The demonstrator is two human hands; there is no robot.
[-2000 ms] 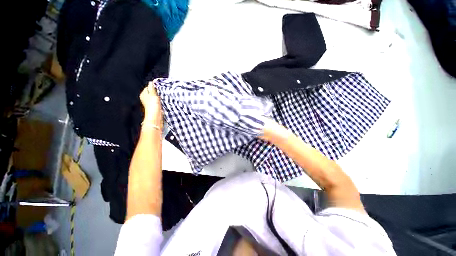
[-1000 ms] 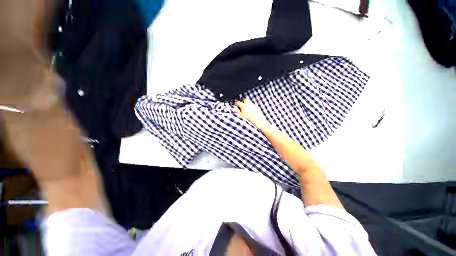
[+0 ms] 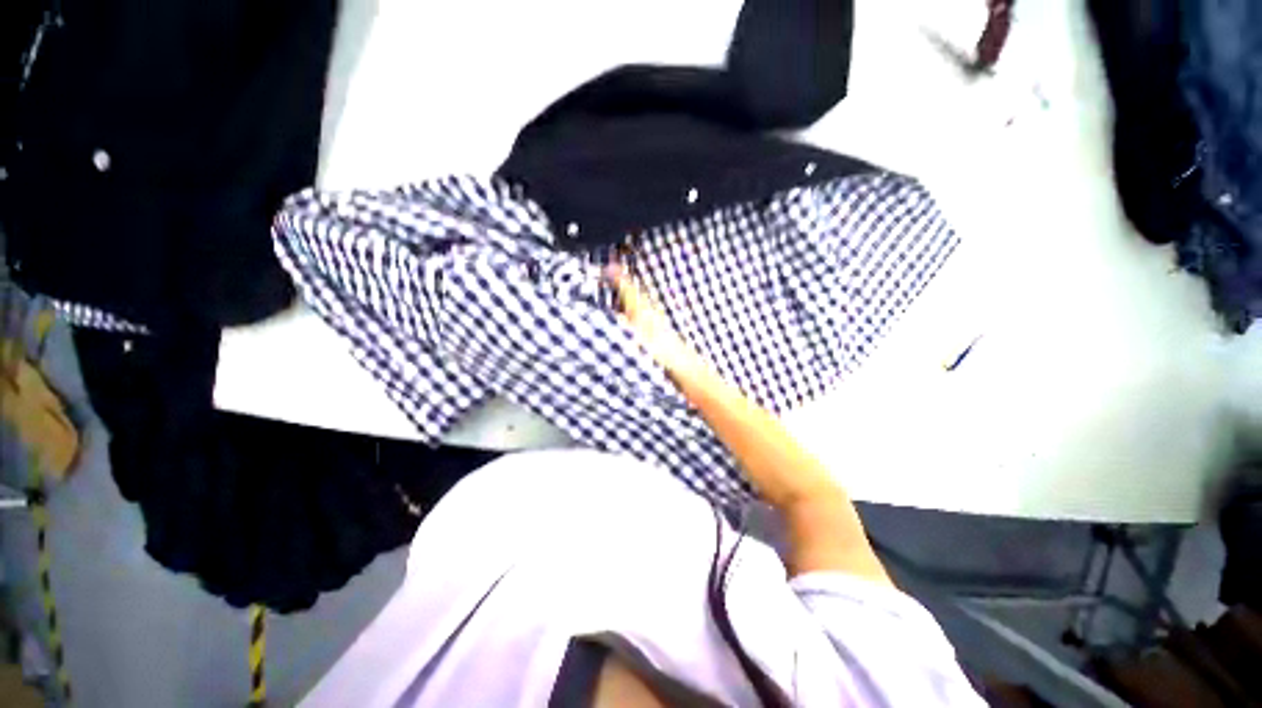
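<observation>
The black jacket [image 3: 609, 159] lies on the table in front of me, with its navy-and-white checked lining [image 3: 533, 332] spread towards me. Light round buttons [image 3: 692, 195] run along its black front strip. A black sleeve [image 3: 789, 62] points away from me. My right hand [image 3: 630, 297] is on the lining by the lower edge of the black strip. Its fingertips are small and blurred among the folds, so I cannot tell whether they grip the cloth. My left hand is out of the picture.
Stacked black jackets [image 3: 173, 152] lie at the left, with black cloth [image 3: 263, 512] hanging over the table's near edge. A small thin object [image 3: 965, 353] lies on the white table [image 3: 1052, 429]. Dark blue garments [image 3: 1225, 138] are at the far right. A dark red piece [image 3: 994, 35] shows at the top.
My left hand let go of the lining's left end, passed blurred across the left side, and left the picture. My right hand moved to the strip's edge. The view has shifted.
</observation>
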